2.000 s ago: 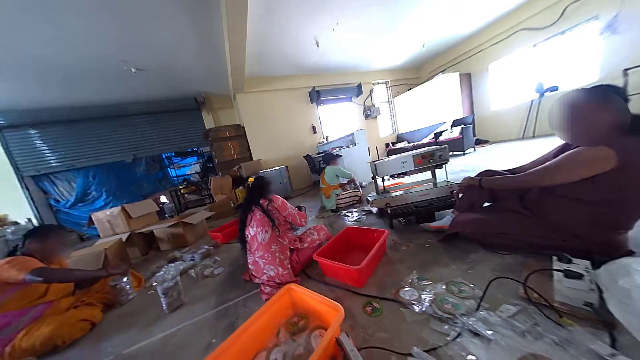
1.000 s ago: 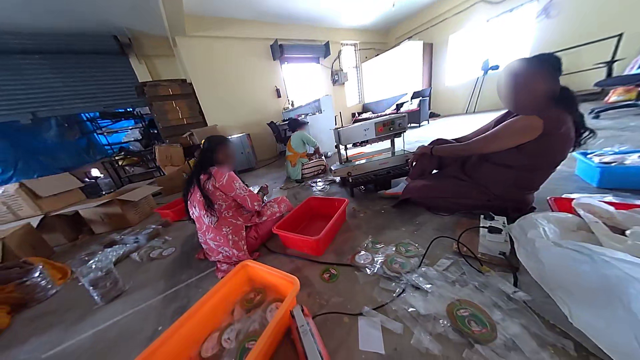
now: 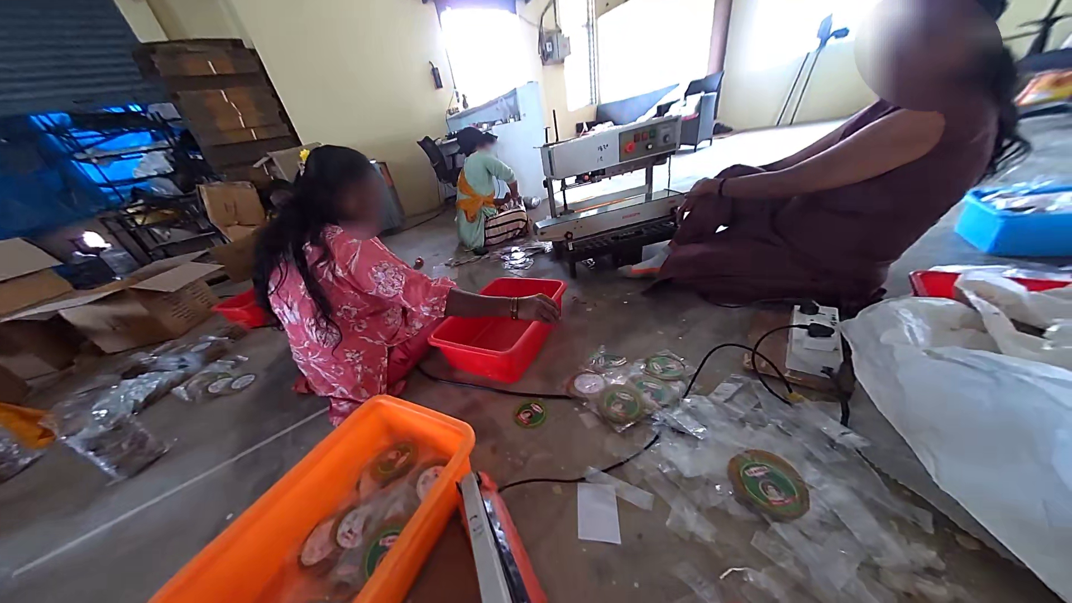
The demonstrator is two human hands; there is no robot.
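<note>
Neither my left hand nor my right hand shows in the head view. Nearest the camera is an orange plastic crate [image 3: 276, 511] holding round labelled packets [image 3: 352, 528] in clear plastic. Beside its right wall lies a long hand-lever bag sealer [image 3: 494, 544], grey and red. Clear plastic bags [image 3: 804, 553] are spread over the floor at the right, with a round green and brown labelled packet [image 3: 768, 484] on top. A white paper slip [image 3: 598, 512] lies left of them. More round packets [image 3: 632, 394] lie beyond, near a black cable.
A person in pink [image 3: 360, 293] reaches over a red crate [image 3: 502, 364]. Another, in maroon [image 3: 804, 201], sits by a band sealing machine [image 3: 611, 176]; a third [image 3: 484, 193] sits farther back. Cardboard boxes [image 3: 142, 310] stand left; a power strip [image 3: 814, 343] and large white plastic bag [image 3: 963, 402] lie right.
The view has swung to the right and down. The person in pink has stretched an arm out over the red crate; one second ago that person's hands were close to the body.
</note>
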